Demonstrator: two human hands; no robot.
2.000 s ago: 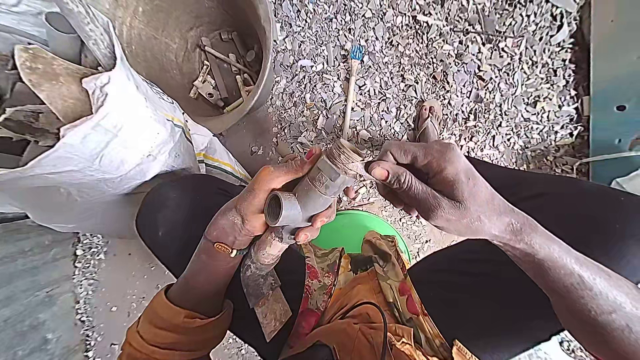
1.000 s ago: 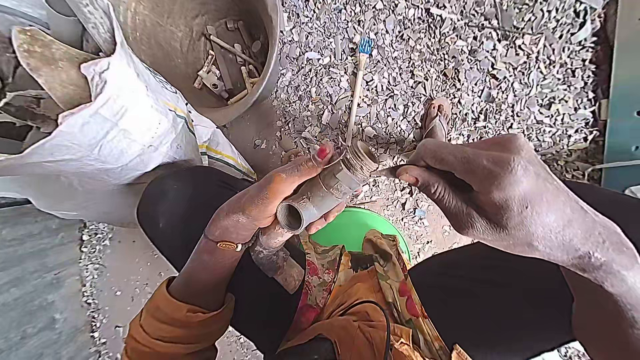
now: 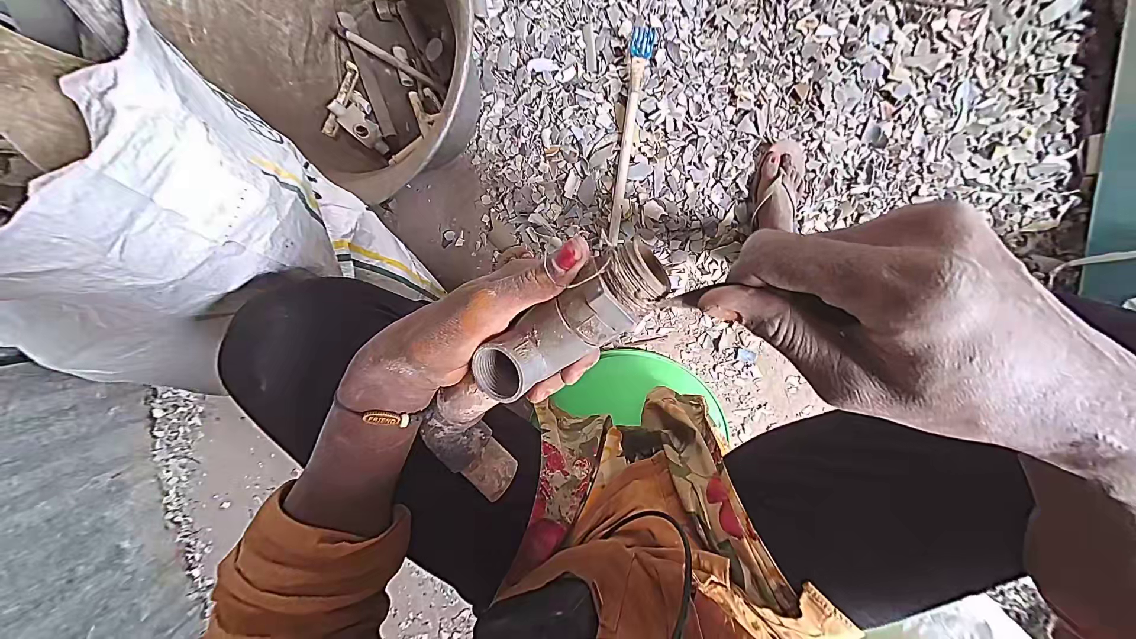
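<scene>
A grey plastic pipe fitting [image 3: 568, 328] with a threaded end is gripped in my left hand [image 3: 453, 319], its open socket towards my lap. A dirty bent pipe section [image 3: 470, 444] hangs below that hand, joined to the fitting as far as I can see. Fibrous strands wrap the threads. My right hand [image 3: 879, 311] is just right of the threaded end, thumb and forefinger pinched on a thin dark strand or sliver [image 3: 692, 297] that reaches towards the threads. What exactly it is, I cannot tell.
A large tub [image 3: 461, 89] holding pipe scraps stands at upper left, beside a white woven sack [image 3: 177, 177]. A blue-tipped stick [image 3: 627, 133] lies over plastic chips [image 3: 887, 80]. A green round container [image 3: 657, 382] sits between the knees; a bare foot [image 3: 778, 182] shows beyond.
My right hand has moved off the fitting's threaded end to the right. The left hand has kept its grip, and the fitting is turned somewhat.
</scene>
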